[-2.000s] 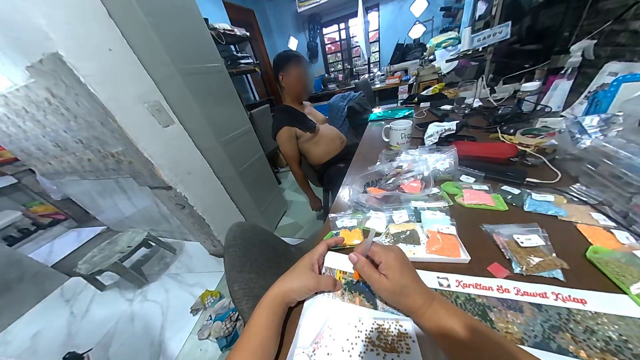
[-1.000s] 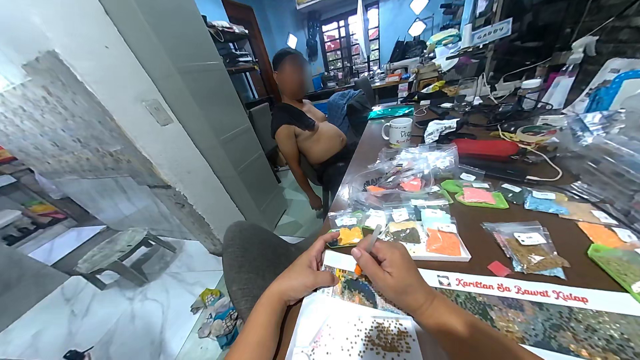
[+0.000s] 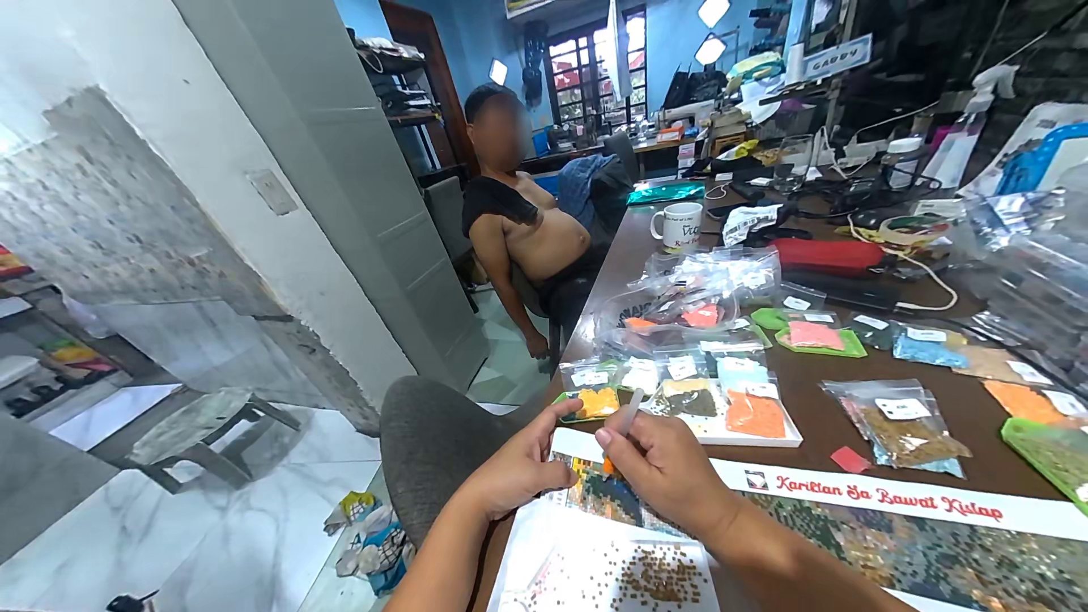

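Observation:
My right hand [image 3: 667,463] grips a translucent pen-like applicator [image 3: 630,412] with an orange tip, its lower end close to the diamond-painting canvas [image 3: 884,544]. My left hand [image 3: 514,467] rests at the canvas's left end, fingers apart, its fingertips near a green tray of yellow beads [image 3: 597,403]. Below both hands, white paper [image 3: 544,552] lies with many small brown beads [image 3: 659,574] scattered on it. Behind the hands, a white tray [image 3: 786,433] bears small bags, one with orange beads [image 3: 755,415]. Whether my left hand holds the canvas edge is unclear.
Labelled bead bags [image 3: 905,425], a green tray with a pink bag [image 3: 820,340], a white mug [image 3: 678,228], a red pouch [image 3: 826,255] and cables cover much of the dark table. A grey chair [image 3: 442,450] stands at left. A person [image 3: 535,221] sits beyond the table's left edge.

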